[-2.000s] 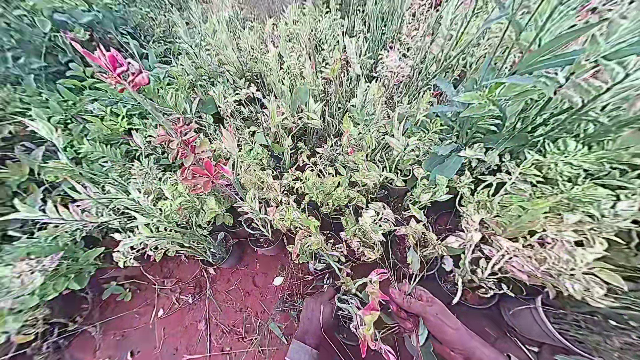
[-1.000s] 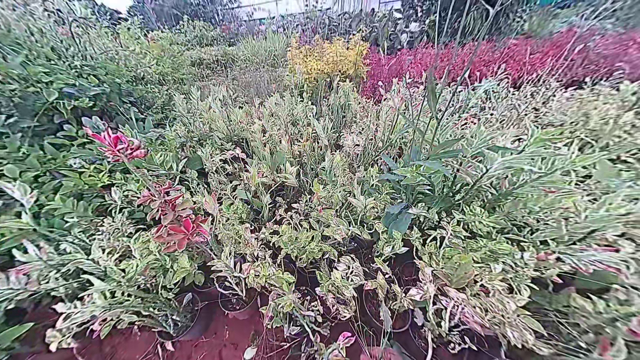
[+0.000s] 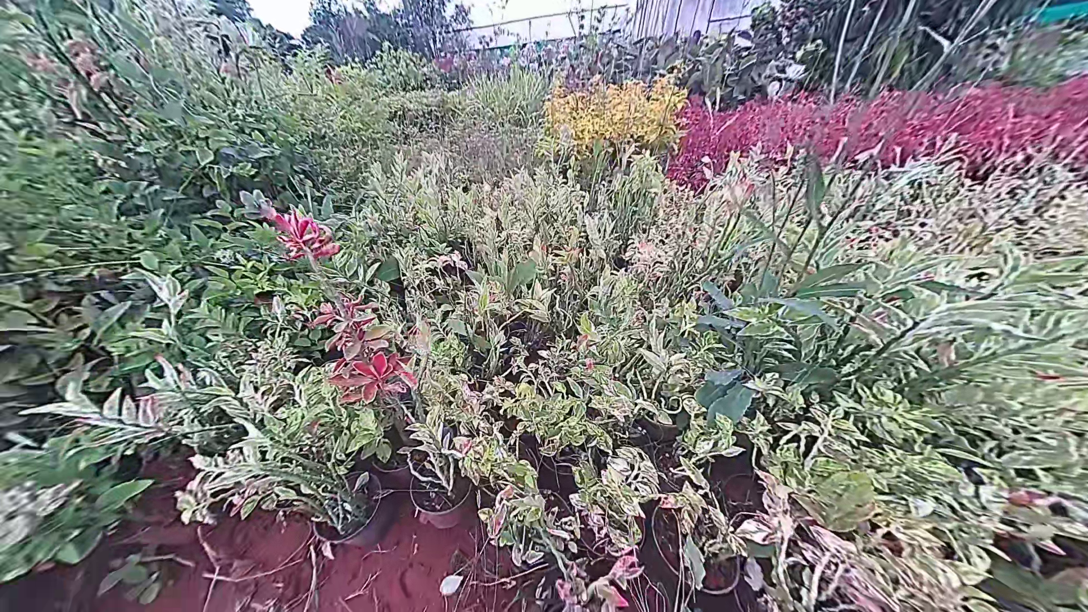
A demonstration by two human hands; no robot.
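Neither my left hand nor my right hand shows in the head view. Potted plants with pale variegated leaves fill the middle and lower part of the view. One plastic pot [image 3: 440, 503] stands at the near edge of the group, with another pot [image 3: 361, 518] just left of it. A pink-tipped sprig [image 3: 602, 585] is at the bottom, right of centre. Left of centre rise red leaf rosettes [image 3: 374, 376] on a stem, with a brighter pink-red one [image 3: 302, 235] above.
Reddish soil [image 3: 340, 578] lies along the near edge, with dry stems and a small white leaf or petal [image 3: 450, 585]. Dense green foliage [image 3: 212, 161] stands left. Farther back are a yellow-leaved shrub [image 3: 616, 115], red plants [image 3: 892, 132] and a pale wall or fence [image 3: 693, 17].
Two seconds ago both hands were low among the plants by the pink-tipped sprig; now neither is in view. The view has tilted up, showing the yellow shrub and red plants.
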